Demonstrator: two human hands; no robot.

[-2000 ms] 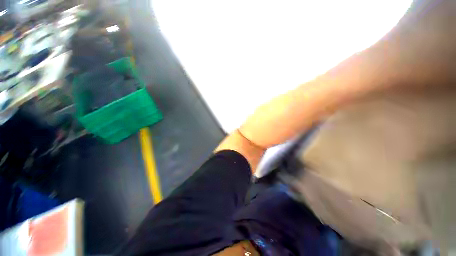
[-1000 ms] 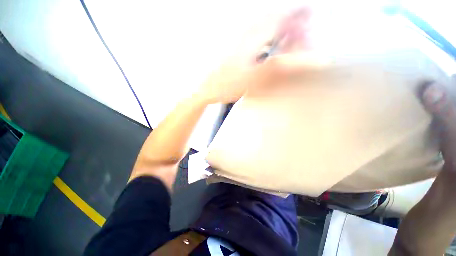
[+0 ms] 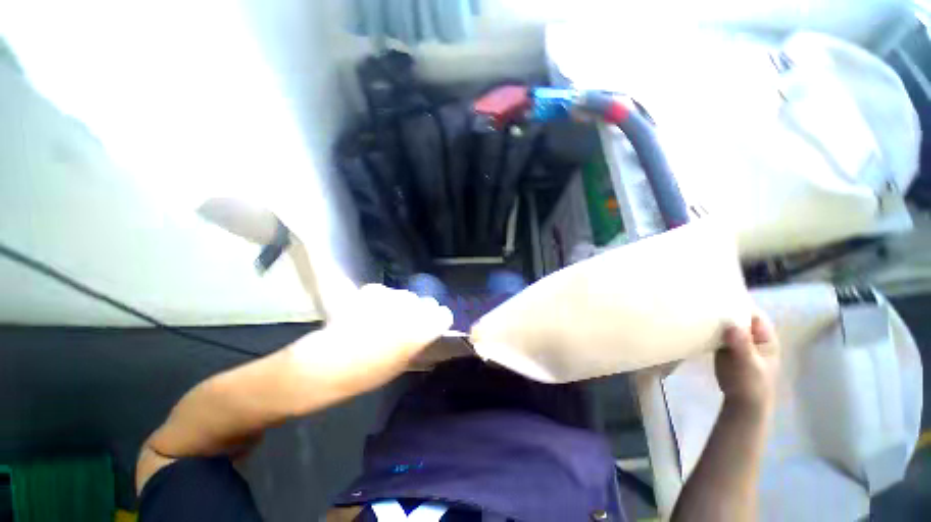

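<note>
A cream, leather-like cover [image 3: 613, 311] is stretched out level in front of me above my dark-blue apron. My left hand [image 3: 393, 318] is closed on its narrow left end, where a small beige edge shows below the fingers. My right hand [image 3: 750, 357] grips its right edge, with the thumb on the near face. A pale strip with a beige end [image 3: 237, 218] and a dark tab [image 3: 272, 248] shows up and left of my left hand; whether it joins the cover is not clear in the glare.
Black bundles [image 3: 439, 173] stand behind the cover. A grey ribbed hose [image 3: 650, 153] with red bands curves down behind it. Cream covers are piled on the upper right rack [image 3: 827, 133] and lower right stand [image 3: 817, 398]. A white panel [image 3: 123, 235] is at left, with a green crate [image 3: 63, 487] lower left.
The view has swung right, away from the yellow floor line, to the bundles and piles. The held cover now appears lower and narrower, stretched between both hands.
</note>
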